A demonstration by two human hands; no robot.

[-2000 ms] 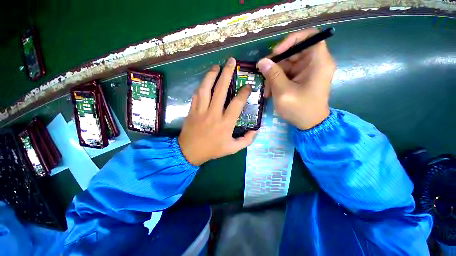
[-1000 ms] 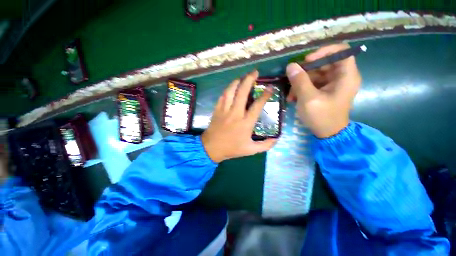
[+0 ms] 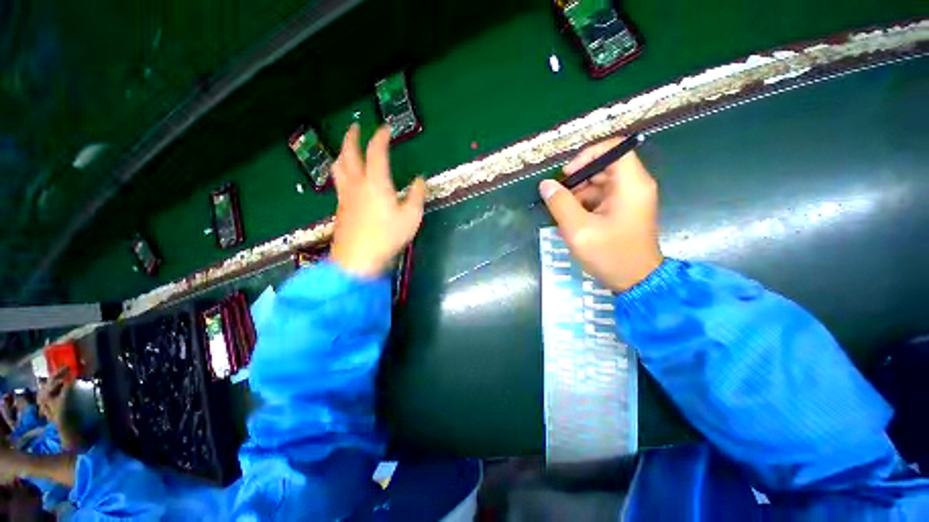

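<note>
My left hand (image 3: 373,209) is raised over the worn edge strip with its fingers apart, close to two phone units (image 3: 310,157) on the conveyor belt. I see nothing held in it. My right hand (image 3: 608,212) holds a slim black pen-like tool (image 3: 603,163) above the top end of the sticker sheet (image 3: 589,377). The tool's tip is too fine to make out. The sticker sheet lies on the bench with rows of small marks. Red-framed phone units also lie behind my left forearm, mostly hidden.
More phone units lie along the green belt (image 3: 489,92), one at the top (image 3: 601,39). Small white pieces lie near them. A black parts tray (image 3: 163,387) and stacked units (image 3: 226,336) are at left. Another person's hand (image 3: 56,398) is at far left by a red object (image 3: 64,358).
My left hand has left the phone unit in front of me and moved up and left to the belt edge. That unit no longer lies beside my right hand. The view has shifted, showing more belt.
</note>
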